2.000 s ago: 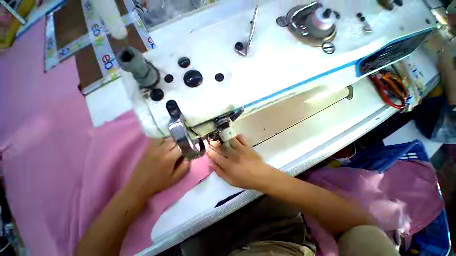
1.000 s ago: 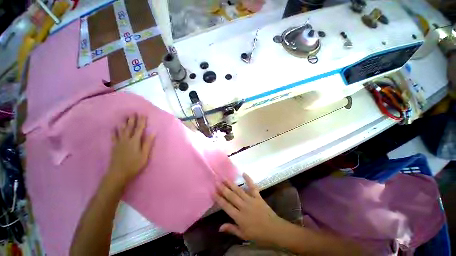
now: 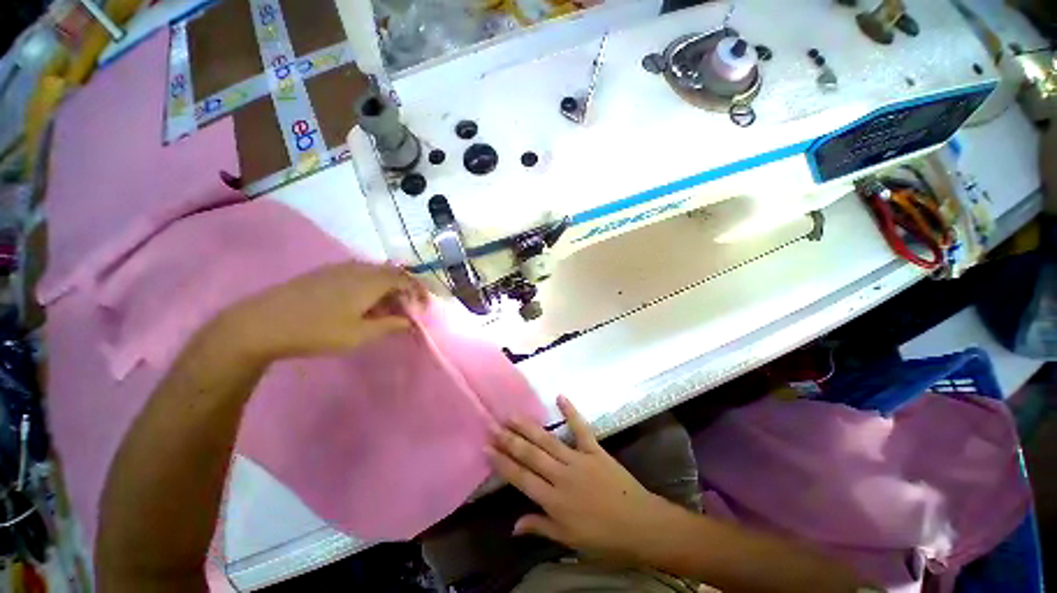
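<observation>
A pink cloth panel (image 3: 348,429) lies on the white table, left of and in front of the needle area. A narrow ridge, a seam or fold (image 3: 454,373), runs along it from near the presser foot (image 3: 510,304) towards the front edge. My left hand (image 3: 371,304) is at the ridge's upper end, its fingertips bent down and closed on the cloth. My right hand (image 3: 568,481) lies with spread fingers on the panel's lower right edge, at the table's front edge. The white sewing machine (image 3: 649,151) has its lamp lit.
More pink cloth (image 3: 87,232) spreads at left, beside a brown surface with printed tape (image 3: 276,72). Orange-red scissors (image 3: 910,220) lie at the table's right end. A blue crate (image 3: 968,368) with a pink heap (image 3: 869,475) stands at lower right.
Since one second ago, my left hand has moved from flat on the cloth up and right to the ridge near the foot. Before that, both hands were at the needle. My right hand stays nearly still.
</observation>
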